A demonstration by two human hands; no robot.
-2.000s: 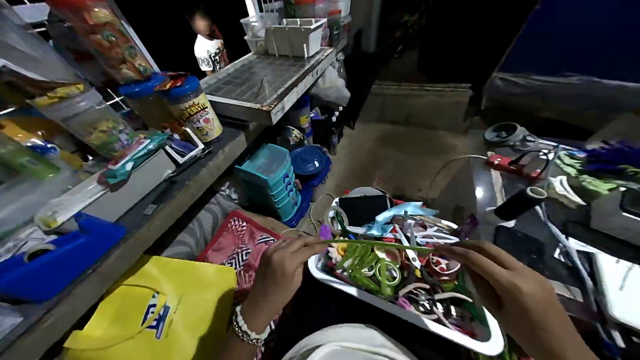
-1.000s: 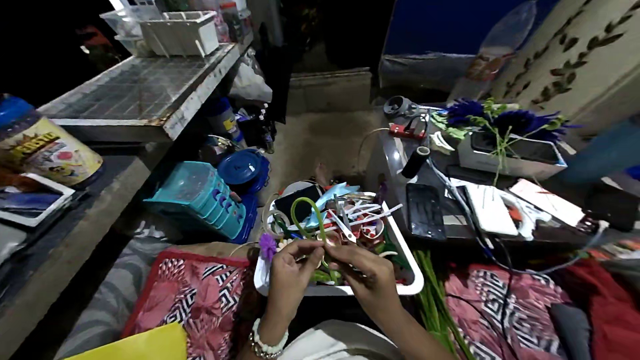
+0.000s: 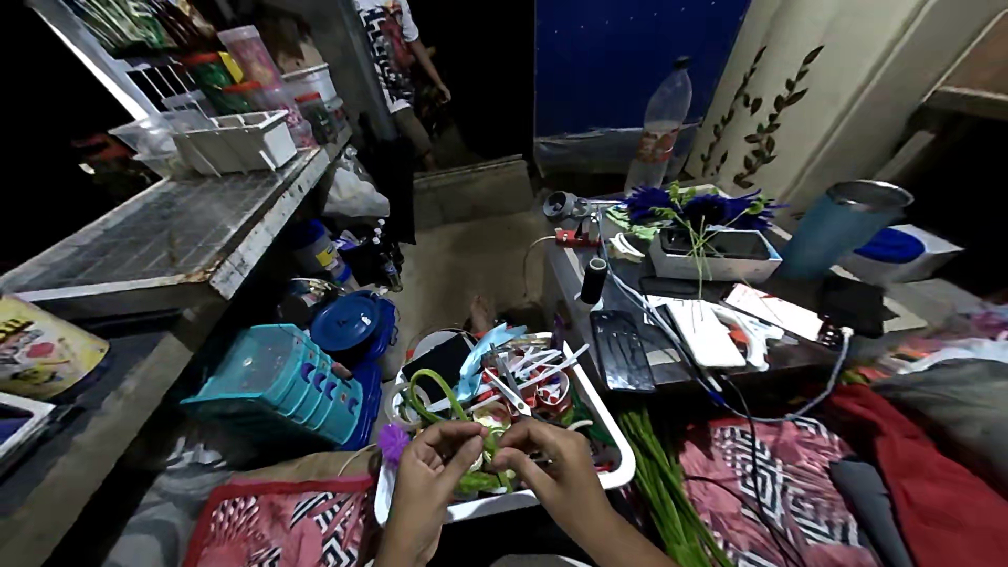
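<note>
Both hands are close together over a white plastic tray (image 3: 622, 461) of craft supplies. My left hand (image 3: 435, 468) pinches a green fuzzy stem (image 3: 416, 394), which curves up into an arch above the fingers. The fingertips of my right hand (image 3: 551, 465) close on the same stem near its lower part; exactly where its end lies is hard to see. In the tray beyond them are scissors (image 3: 516, 396), white sticks, a light blue ribbon (image 3: 482, 362) and rolls of tape. A purple fuzzy pompom (image 3: 393, 442) rests by the tray's left rim.
On the right table stand a phone (image 3: 621, 350), a black thread spool (image 3: 594, 281), cables and blue flowers (image 3: 709, 209). Green stems (image 3: 661, 488) lie right of the tray. Teal drawers (image 3: 287, 386) stand at left, below a counter (image 3: 165, 228). A person (image 3: 398, 63) stands in the background.
My hands, spread apart along the green stem two seconds ago, have come together. The stem was stretched between them and is now bent into an arch. The view has swung right.
</note>
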